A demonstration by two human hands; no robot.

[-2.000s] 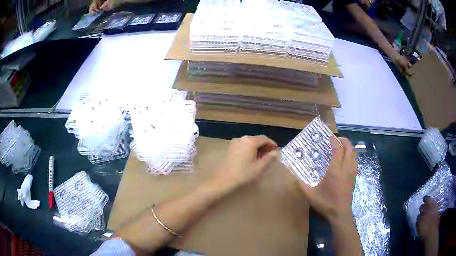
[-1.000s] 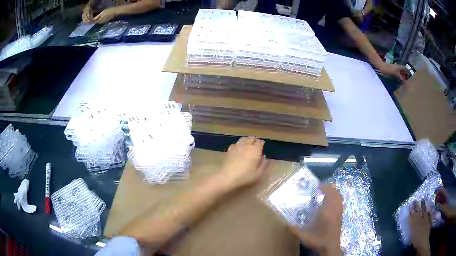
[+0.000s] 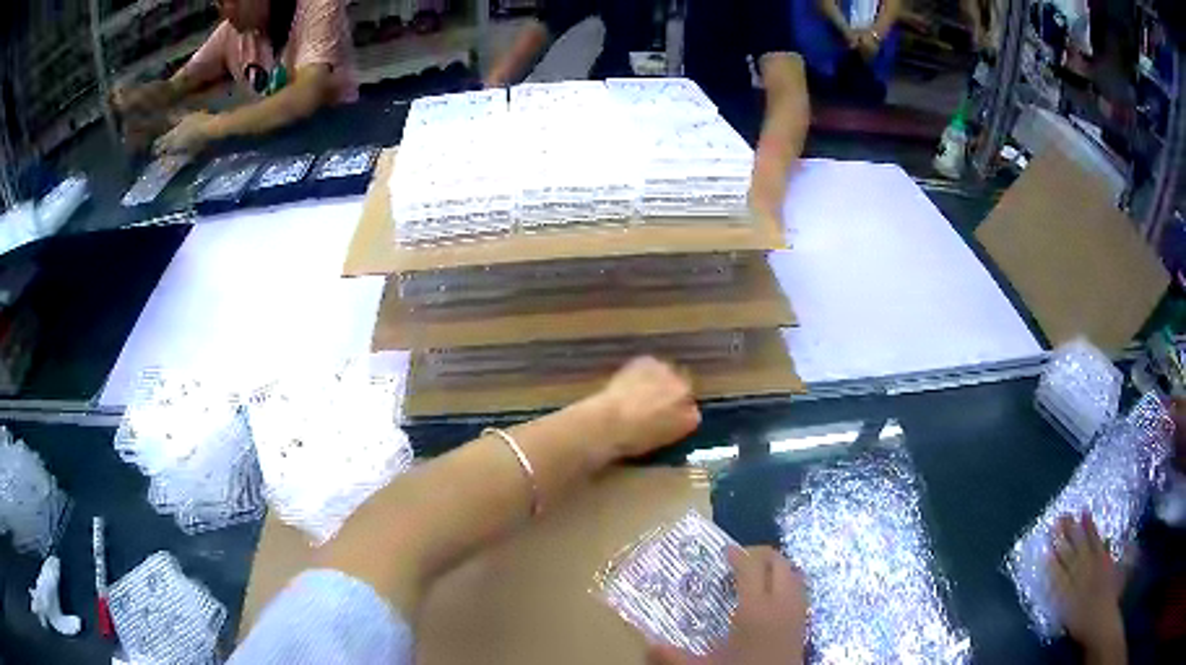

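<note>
My right hand [image 3: 748, 604] is low, right of centre, and holds a clear ribbed plastic plate [image 3: 676, 581] by its right side, above the brown cardboard sheet [image 3: 546, 559]. My left hand [image 3: 650, 408] is curled in front of the layered pile; whether anything is in its fingers cannot be told. Its forearm crosses over the cardboard. Two stacks of plates, one at the left [image 3: 193, 448] and one beside it [image 3: 325, 442], look white. The layered pile [image 3: 572, 156] stands behind, with plates between brown sheets.
A silvery heap of clear film [image 3: 871, 559] lies at right. Another person's hand [image 3: 1086, 585] touches a shiny bundle [image 3: 1093, 513] at far right. A marker [image 3: 102, 578], white crumpled item [image 3: 52, 598] and plates [image 3: 165, 611] lie lower left. Dark trays [image 3: 280, 175] are at back left.
The view has swung up and right. My right hand has moved down and left with the plate. My left hand has moved away from the plate towards the pile.
</note>
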